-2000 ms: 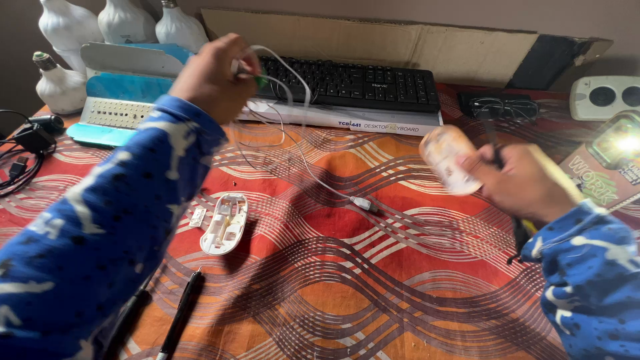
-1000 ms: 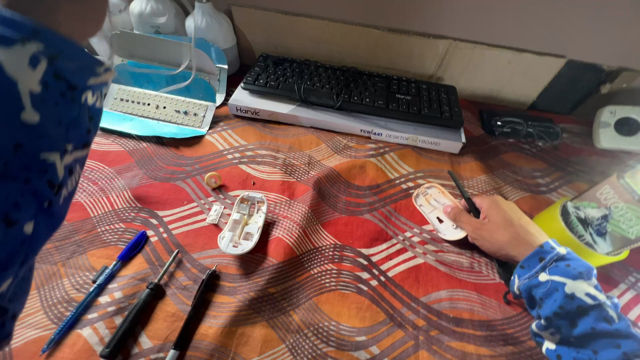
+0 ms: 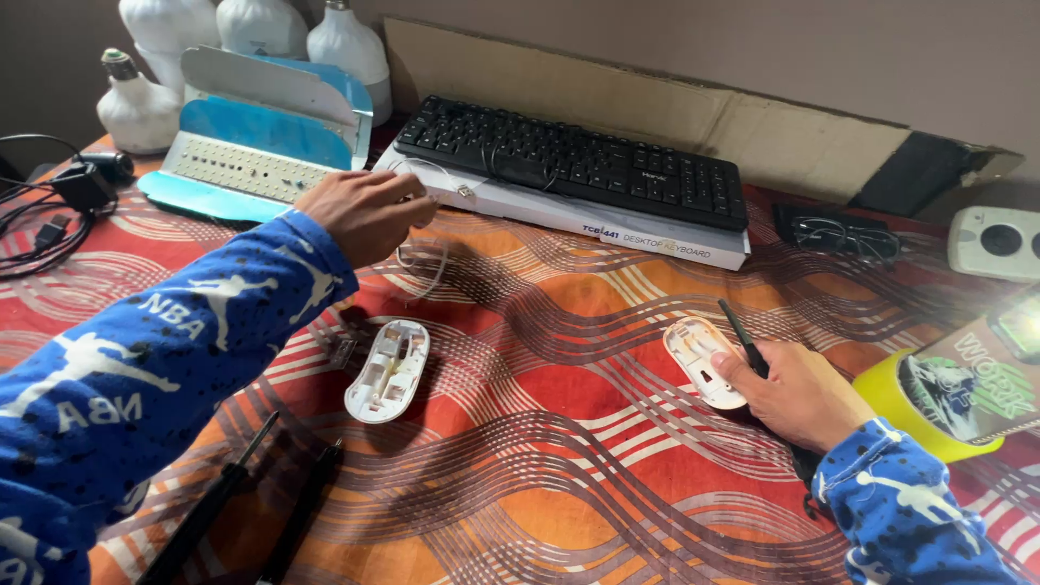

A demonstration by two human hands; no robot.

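Observation:
My left hand (image 3: 370, 213) is above the cloth by the keyboard box, with a thin white cable (image 3: 439, 264) trailing below it; whether its fingers grip the cable is unclear. My right hand (image 3: 792, 390) holds a white plastic mouse shell half (image 3: 700, 357) under the thumb, along with a thin black tool (image 3: 743, 333) that looks like a soldering iron or screwdriver. Another white mouse shell half (image 3: 388, 370), its inside facing up, lies on the cloth between the hands. A black-handled screwdriver (image 3: 207, 504) and a second black slim tool (image 3: 305, 512) are near the left forearm.
At the back, a black keyboard (image 3: 577, 162) rests on a white keyboard box (image 3: 666, 246). Blue and white LED panels (image 3: 252, 154) and several white bulbs (image 3: 345, 57) stand at left near black cables (image 3: 49, 236). Glasses (image 3: 845, 237) and a yellow object (image 3: 886, 382) are at right.
My left hand, largely out of view a second ago, is now near the keyboard box. Two seconds ago it held white cable up. The right hand still holds the shell half and black tool.

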